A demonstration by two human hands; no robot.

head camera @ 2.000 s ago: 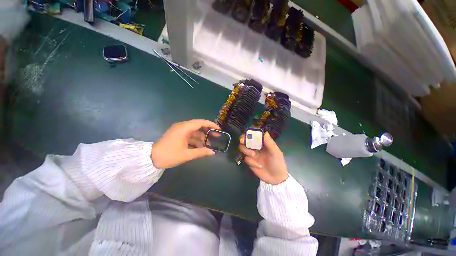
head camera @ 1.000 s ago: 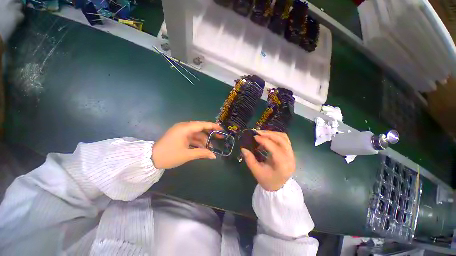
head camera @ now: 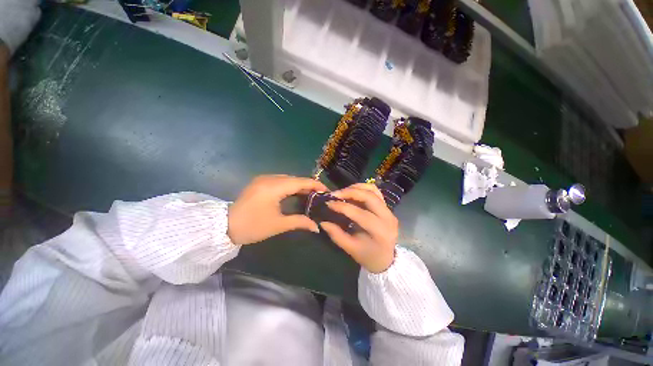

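Observation:
My left hand holds a watch case frame by its edge between thumb and fingers; the frame is tilted, nearly edge-on. My right hand holds a dark screen module close against the frame's right side. The fingers partly hide both, and I cannot tell whether they are joined. Two stacked rows of screen modules stand just beyond my hands, the left row and the right row, with gold flex cables along their left edges.
A white foam tray with more rows lies behind a grey post. Tweezers lie by the post. Crumpled tissue and a white bottle are at right, a blister tray further right. Another person's sleeve shows far left.
My right hand has brought the screen module left against the frame. My left hand has tilted the frame from face-up to nearly edge-on. The watch unit at left has gone out of view.

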